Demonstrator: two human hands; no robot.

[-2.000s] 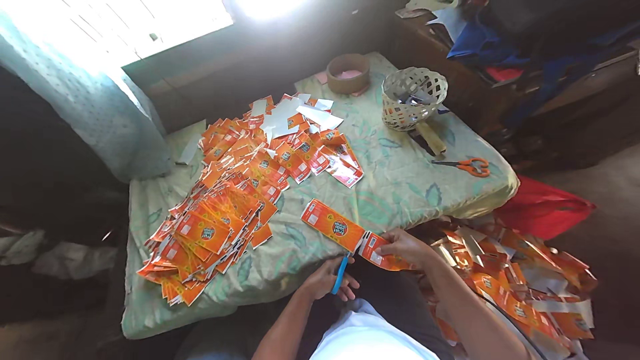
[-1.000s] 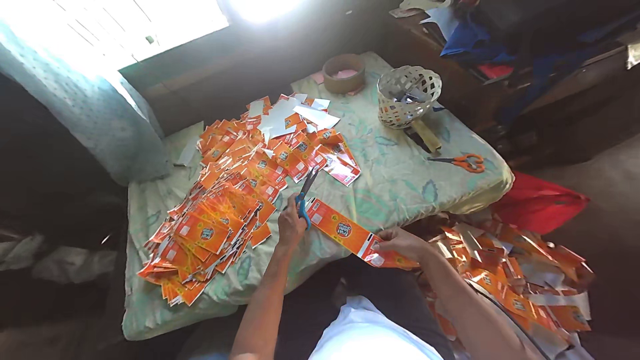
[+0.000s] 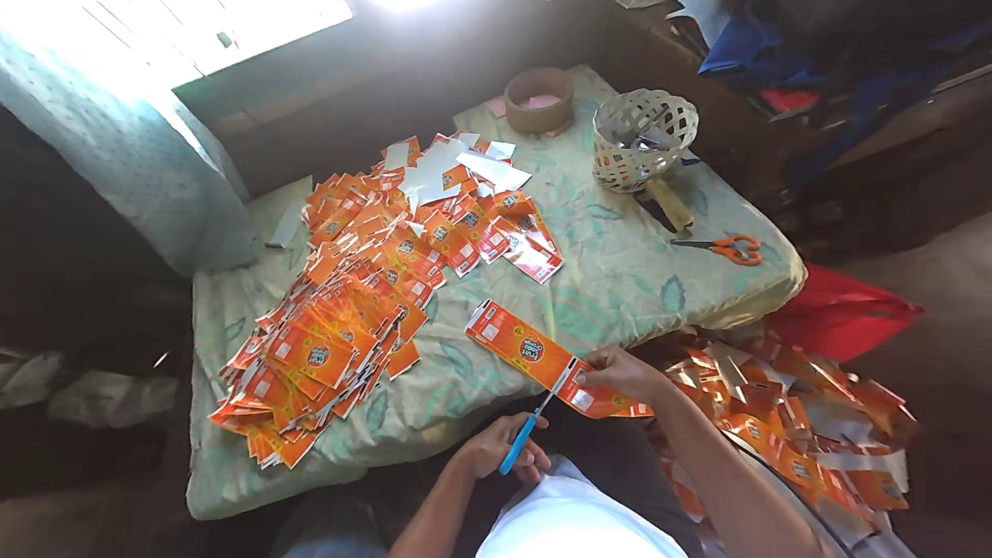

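Note:
My left hand [image 3: 508, 448] grips the handles of blue-handled scissors [image 3: 521, 442], low in front of my body. The scissor blades lie at the dark band across an orange printed wrapper strip [image 3: 527, 349]. With its fingers closed on that strip near its middle, my right hand [image 3: 620, 372] holds it over the table's front edge; the strip's left part extends over the cloth and its right end hangs under my hand. Left of the strip, a large heap of orange cut wrapper pieces [image 3: 318, 353] covers much of the table. Whether the blades are apart is hard to tell.
A floral tablecloth [image 3: 620, 287] covers the table. At its back stand a round brown container [image 3: 539, 105] and a woven basket [image 3: 643, 139] with items inside. Orange-handled scissors [image 3: 728, 248] lie at the right. More orange wrappers [image 3: 806, 434] are piled below the right edge, beside red material [image 3: 845, 310].
One second ago my left hand held the scissors raised over the table, left of the strip. It has come down toward my body, and the blades are now at the strip's dark band.

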